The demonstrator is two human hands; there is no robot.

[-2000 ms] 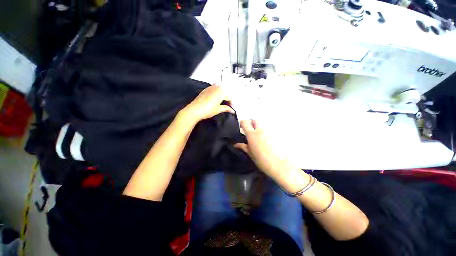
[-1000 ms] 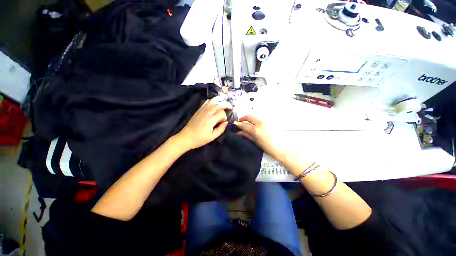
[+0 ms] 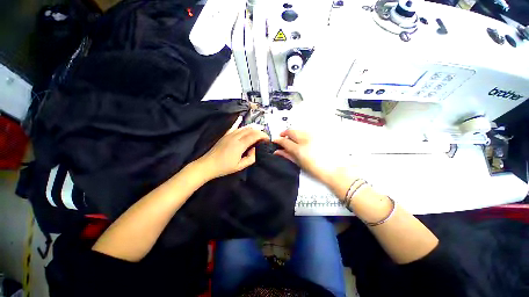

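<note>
A black garment [image 3: 145, 133] with white stripes at its lower left lies heaped left of the white sewing machine [image 3: 429, 75] and hangs over its front edge. Its narrow edge runs up to the presser foot area [image 3: 261, 109]. My left hand [image 3: 231, 152] holds the garment edge just in front of the presser foot. My right hand [image 3: 299, 152] pinches the same edge from the right, close to my left fingertips. Whether the foot is down on the cloth cannot be told.
A red-handled tool [image 3: 362, 118] lies under the machine arm. A printed ruler scale [image 3: 322, 203] runs along the bed's front edge. More black cloth [image 3: 464, 249] lies at the lower right. Red crate parts show at the left [image 3: 13, 142] and below the garment.
Both hands have come together on the edge at the presser foot, and the cloth now reaches the needle area. Since one second ago they have moved only slightly. The view has shifted.
</note>
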